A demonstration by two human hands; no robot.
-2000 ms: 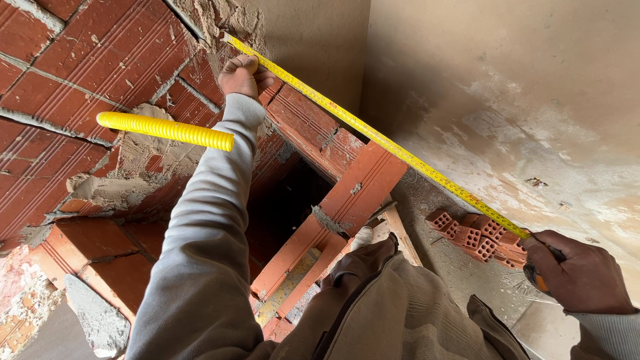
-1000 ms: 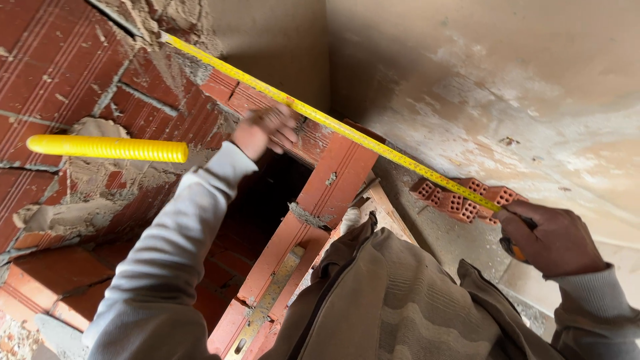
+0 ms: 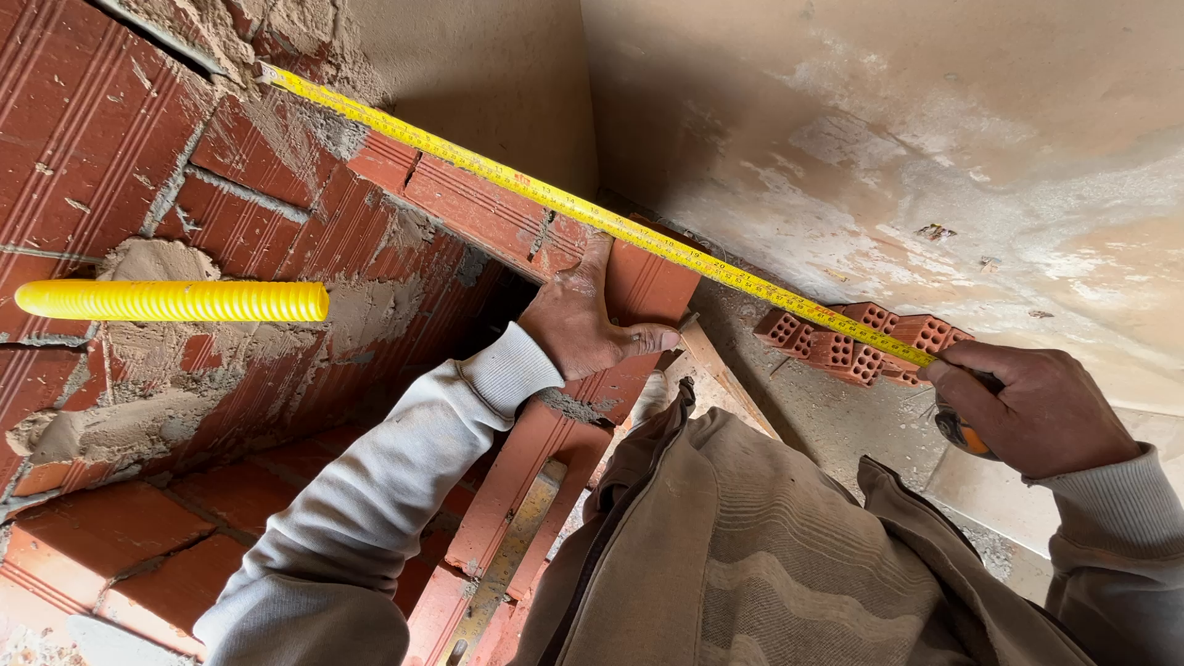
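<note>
A yellow tape measure blade (image 3: 518, 183) runs from the mortared wall at upper left down to my right hand (image 3: 1036, 407). That hand is closed around the dark tape case (image 3: 962, 427), which shows an orange patch. My left hand (image 3: 592, 319) rests on the corner of the low hollow-brick wall (image 3: 647, 277), thumb and fingers spread, one fingertip at or just under the blade's edge. Part of its palm side is hidden. The blade passes over the top course of bricks, and its end lies against the mortar at the brick wall (image 3: 83, 120).
A yellow corrugated conduit (image 3: 176, 301) sticks out from the brick wall at left. A metal level or straightedge (image 3: 509, 564) lies on the lower bricks. Several hollow bricks (image 3: 860, 347) sit on the floor by the plastered wall (image 3: 888, 139). A dark opening lies behind my left forearm.
My left hand has moved from near the blade's far end, along the low wall, to the brick corner near mid-blade. My right hand still holds the tape case at the right.
</note>
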